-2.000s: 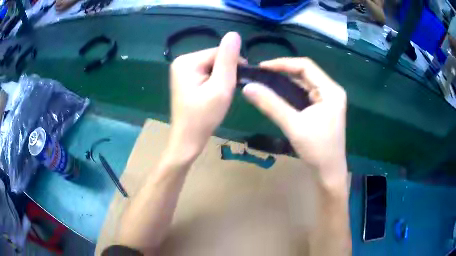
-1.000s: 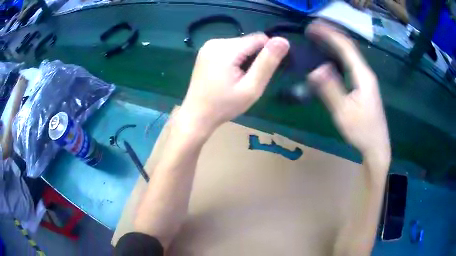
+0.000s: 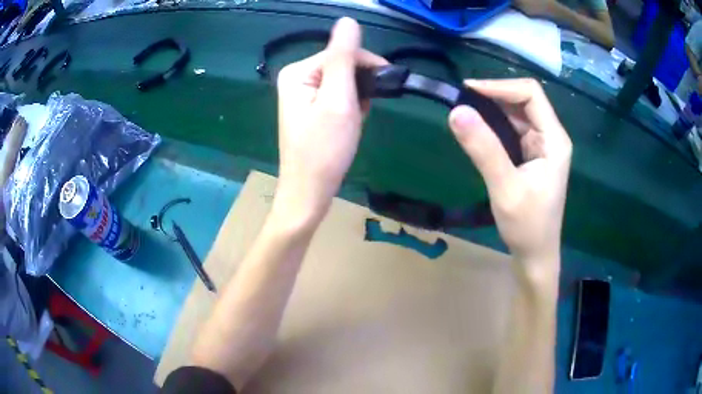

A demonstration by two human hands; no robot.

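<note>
My left hand (image 3: 319, 127) grips the black end piece (image 3: 389, 80) of a headphone headband between thumb and fingers. My right hand (image 3: 523, 154) holds the padded black arc of the headband (image 3: 493, 119). A short silver-grey slider (image 3: 432, 88) shows between the two hands. The headband is held in the air above the green belt. Its lower part, a dark blurred strip (image 3: 416, 212), shows near the far edge of the cardboard mat (image 3: 369, 308); whether it joins the held piece I cannot tell.
More headbands (image 3: 163, 65) lie on the dark green belt (image 3: 231, 115). At left are a plastic bag (image 3: 85, 146), a blue can (image 3: 104, 223), a small black bracket (image 3: 171, 206) and a black stick (image 3: 192, 258). A phone (image 3: 590, 329) and small blue object (image 3: 626, 365) lie at right. A blue tray (image 3: 454, 20) is across the belt.
The view has shifted. My hands have moved lower than a second ago, and the headband is now stretched between them with its silver-grey slider showing.
</note>
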